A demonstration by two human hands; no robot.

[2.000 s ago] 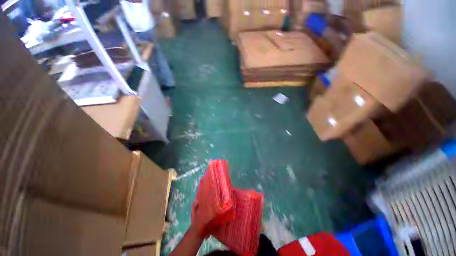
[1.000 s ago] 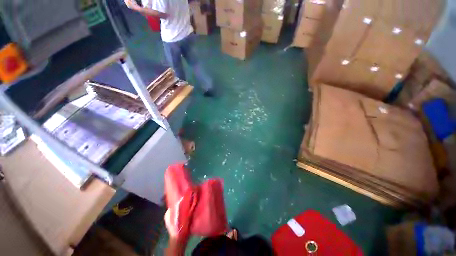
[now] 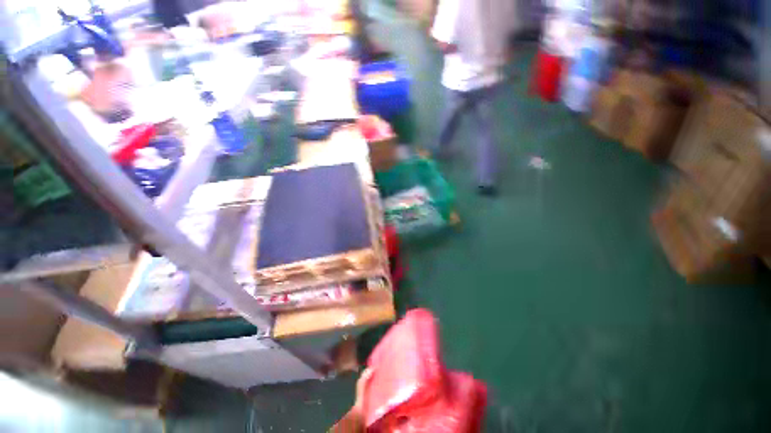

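Note:
A shiny red bubble-wrap bundle of two thick parts is at the bottom centre. My left hand grips it from its left side; only part of the hand and wrist shows, blurred and cut off by the bottom edge. My right hand is not in view. The red stool is not in view now.
A workbench with a dark flat stack and a metal frame stands at left. A green crate and blue bin stand beyond it. A person stands in the aisle. Cartons are at right.
The view has swung left and forward along the bench. The red stool has left the picture. The red bundle is still held and now shows further right in the picture.

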